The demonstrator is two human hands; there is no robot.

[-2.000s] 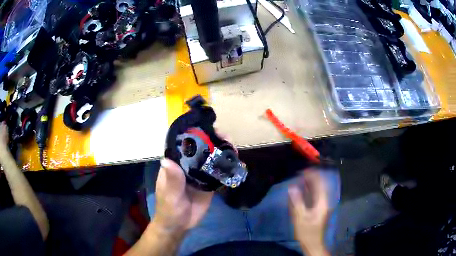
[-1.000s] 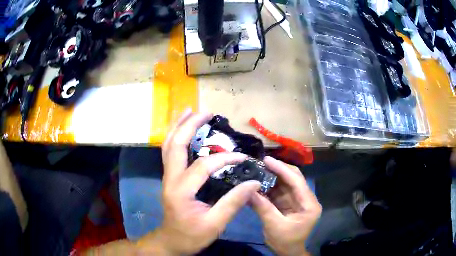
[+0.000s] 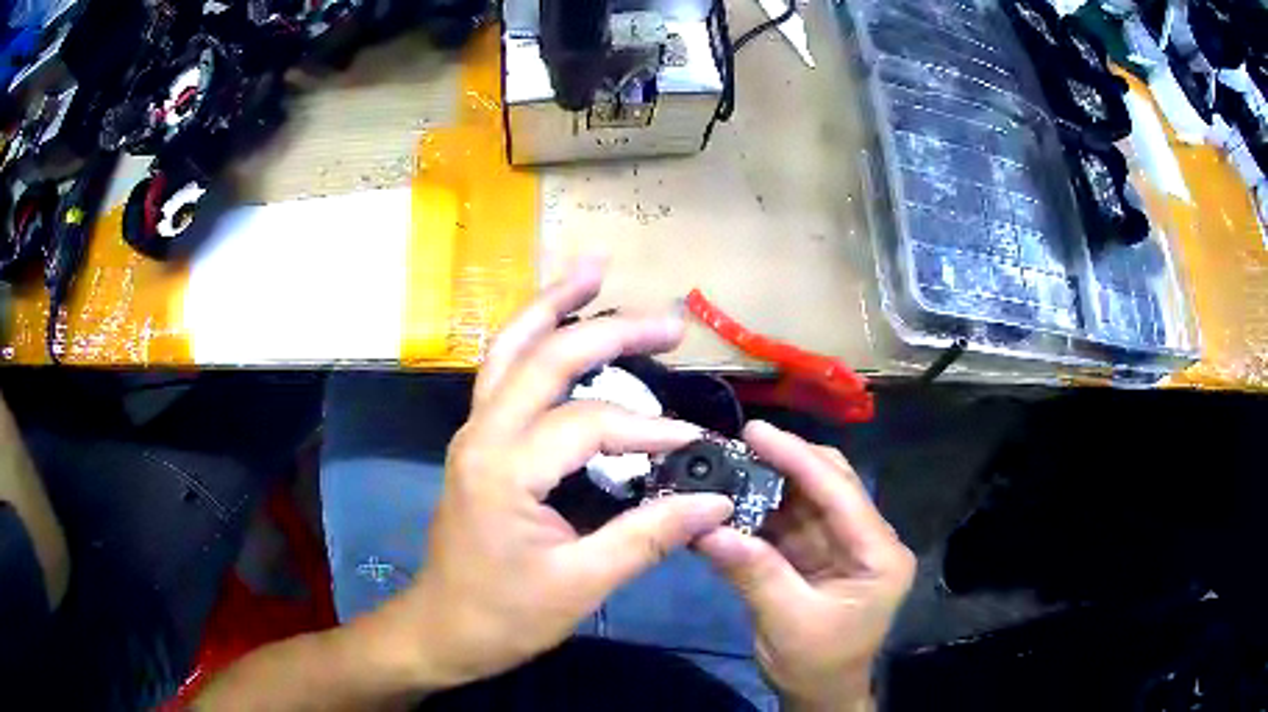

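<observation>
The circuit board [image 3: 716,476], with a round black lens, is held over my lap near the bench edge. My left hand [image 3: 563,473] pinches its left side between thumb and fingers. My right hand [image 3: 811,556] grips its right side with thumb and index finger. The black housing [image 3: 705,401], with white parts inside, is behind and left of the board, largely hidden by my left hand. The red-handled tool [image 3: 779,359] lies at the bench edge beyond my hands, its dark tip pointing right.
The screw feeder [image 3: 612,132] stands at the back centre, with the electric screwdriver [image 3: 574,56] over it. Part-built housings [image 3: 174,216] pile at the left beside a white sheet [image 3: 303,285]. A clear blister tray [image 3: 987,223] lies right, black units along it. Another person's arm [image 3: 31,508] shows far left.
My right hand has come from the right to the board. Both hands now hold it. Since one second ago, my left fingers have spread and lifted, and the view has shifted slightly.
</observation>
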